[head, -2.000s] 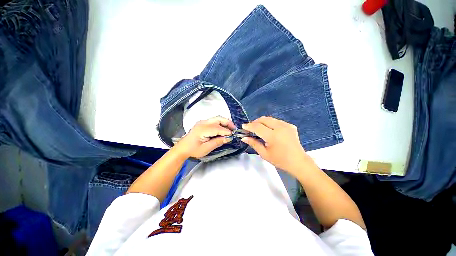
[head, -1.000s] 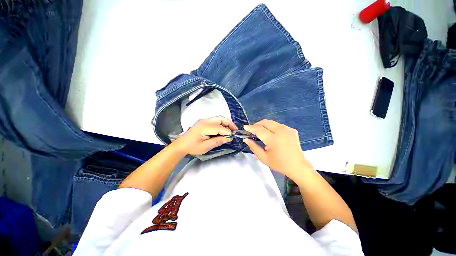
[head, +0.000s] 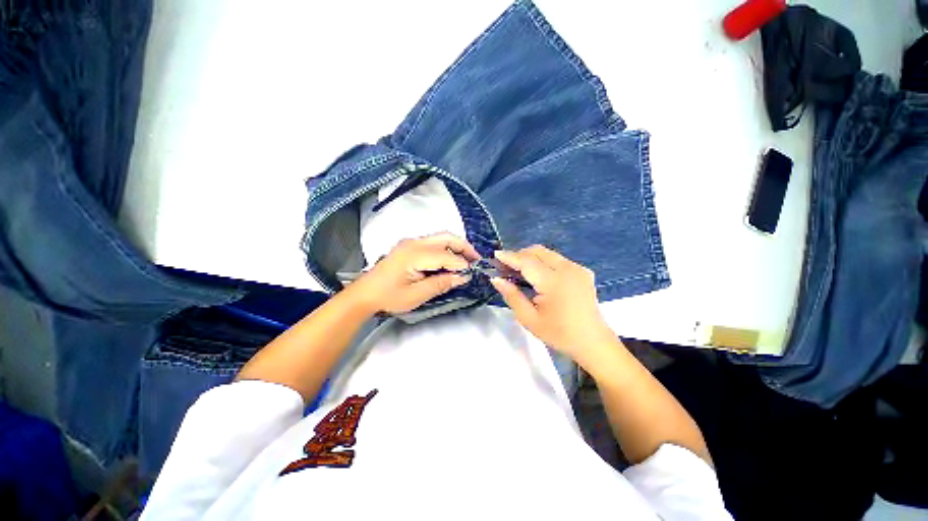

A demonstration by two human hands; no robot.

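Observation:
Blue jeans (head: 560, 183) lie on the table, legs fanned to the back right, with the open waistband (head: 351, 209) at the near edge against my shirt. White pocket cloth (head: 415, 219) shows inside the waist. My left hand (head: 415, 275) pinches the waistband edge. My right hand (head: 555, 295) is close beside it, with a small dark tool, apparently thread snips (head: 501, 270), between thumb and fingers, its tip at the cloth my left hand holds. The fingertips hide the exact spot. No thread or needle can be made out.
The white table (head: 244, 132) has denim piles at the left (head: 61, 193) and right (head: 865, 234). At the right are a red cylinder (head: 753, 17), a dark folded cloth (head: 809, 61), a phone (head: 770, 190) and a tan block (head: 733, 338) at the near edge.
The view has shifted slightly, so things on the table sit a little differently in the picture. Both hands stay together at the waistband, with only small finger movement.

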